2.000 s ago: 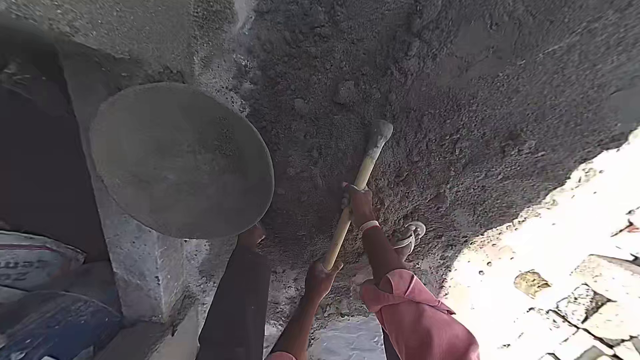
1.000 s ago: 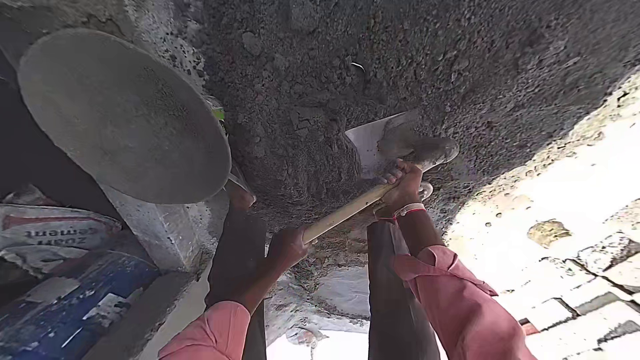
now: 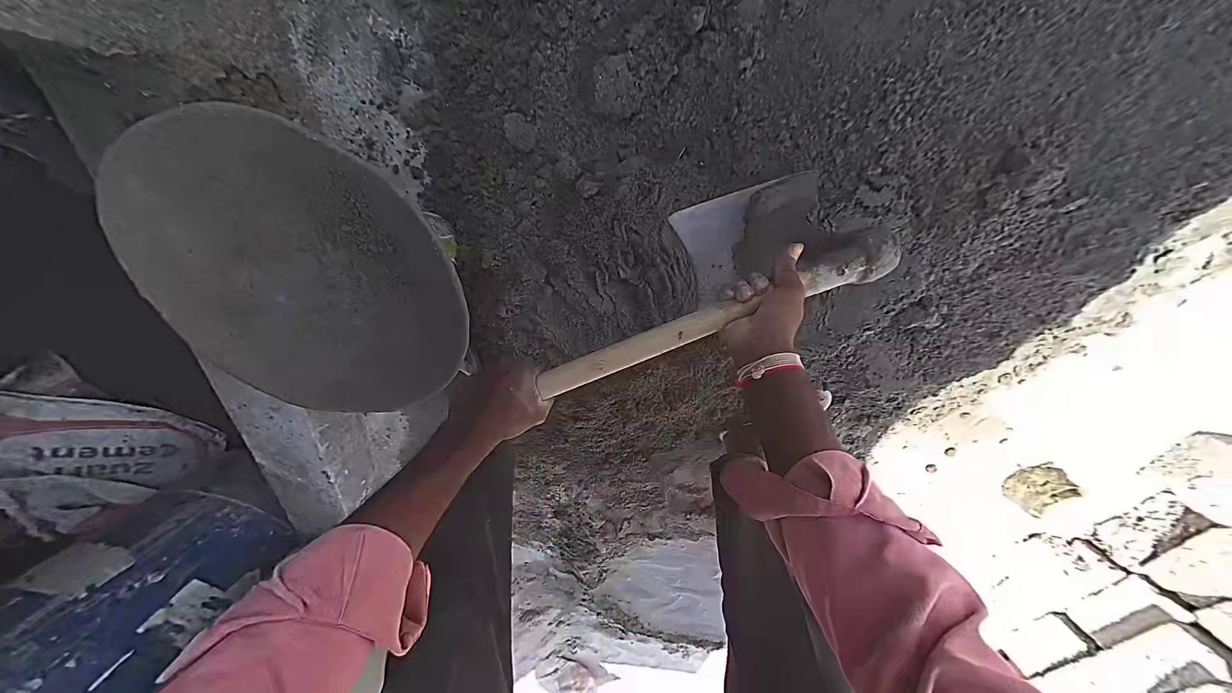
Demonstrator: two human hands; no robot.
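My left hand (image 3: 505,399) is closed around the butt end of the wooden handle of a hoe (image 3: 640,348). Farther up that handle, close to the head, my right hand (image 3: 770,313) grips it, a red and white band on the wrist. The hoe's broad metal blade (image 3: 717,231) carries grey material and lies over dark, damp-looking mortar or sand mix (image 3: 597,245). To the left of the hoe is a wide, shallow round pan (image 3: 279,260) with a thin grey coating inside.
A concrete block or post (image 3: 298,452) stands below the pan. Cement bags (image 3: 106,448) and a blue drum (image 3: 144,568) lie at the lower left. Bricks (image 3: 1126,597) and a loose stone (image 3: 1041,488) are on the sunlit ground at right. A pale sheet (image 3: 664,587) lies between my legs.
The hoe has swung from steep to a flatter slant, its blade now showing. My right hand has moved nearer the hoe's head than two seconds ago. The view has shifted.
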